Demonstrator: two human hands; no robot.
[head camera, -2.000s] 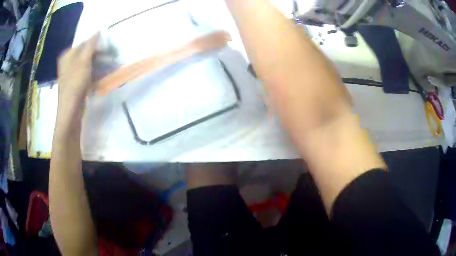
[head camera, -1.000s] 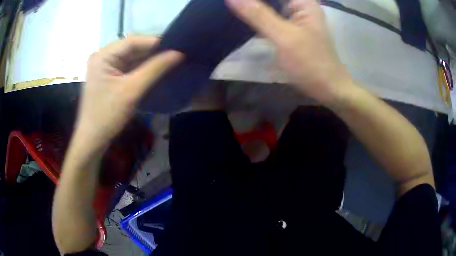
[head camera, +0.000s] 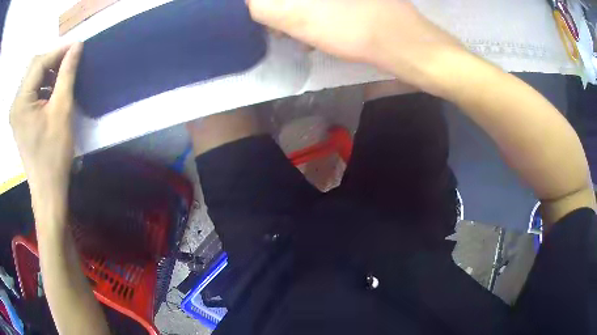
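A navy fabric piece (head camera: 171, 53) with rounded corners lies flat over the plastic template (head camera: 286, 67) at the table's front edge, upper left of the view. My left hand (head camera: 49, 98) holds its left end between thumb and fingers. My right hand (head camera: 327, 26) is at its upper right corner, with the fingertips on or just beside the fabric; whether they grip it I cannot tell. A tan-brown hinge tape (head camera: 85, 14) shows behind the fabric.
Thread snips with orange-yellow and red handles (head camera: 564, 29) lie at the table's right end. Faint ruler marks run along the table (head camera: 504, 47). Below are a red slatted basket (head camera: 118, 281), a blue basket (head camera: 208, 294) and my legs under the table edge.
The navy piece was held tilted over the table edge between both hands; now it lies flat, further left. My left hand moved left. The view has shifted, and the machine head is out of sight.
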